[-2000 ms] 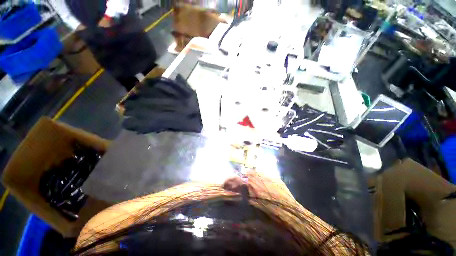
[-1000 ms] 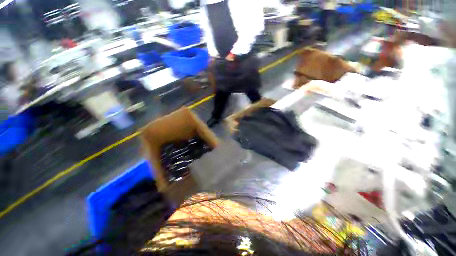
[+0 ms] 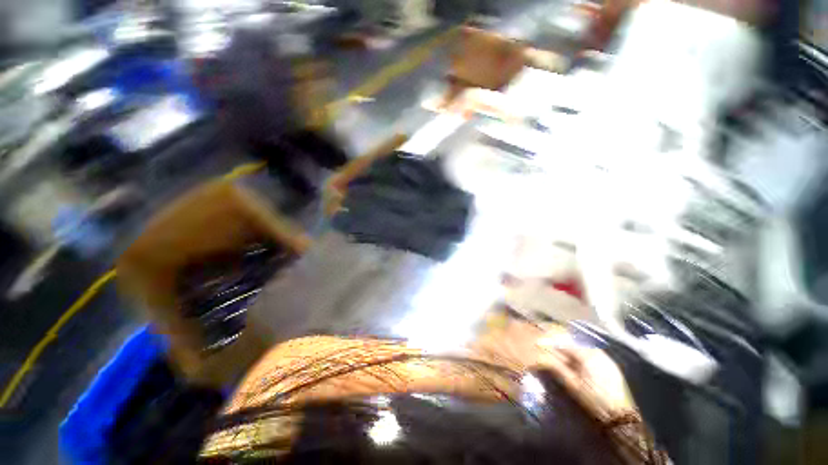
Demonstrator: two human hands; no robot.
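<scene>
The view is strongly blurred. The industrial sewing machine (image 3: pixel 590 163) is an overexposed white shape right of centre, with a small red mark (image 3: pixel 569 288) low on it. My left hand (image 3: pixel 486 345) and my right hand (image 3: pixel 581 359) are close together below the red mark at the table's near side, partly covered by hair and a dark shape. Their fingers and anything in them cannot be made out. A stack of black cut pieces (image 3: pixel 404 204) lies left of the machine. Blurred white-lined black pieces (image 3: pixel 667 327) lie right of it, by a pale rounded plate (image 3: pixel 676 359).
An open cardboard box (image 3: pixel 186 236) with dark, shiny pieces stands left of the grey table (image 3: pixel 336 286). A blue bin (image 3: pixel 104 390) is at lower left. Another carton (image 3: pixel 486 59) is behind. A blurred dark figure, apparently a person (image 3: pixel 250 82), is beyond the yellow floor line (image 3: pixel 59 331).
The view swung left, then partly back right, so the machine and boxes shifted across the picture. My right hand and forearm show more at lower right than one second ago.
</scene>
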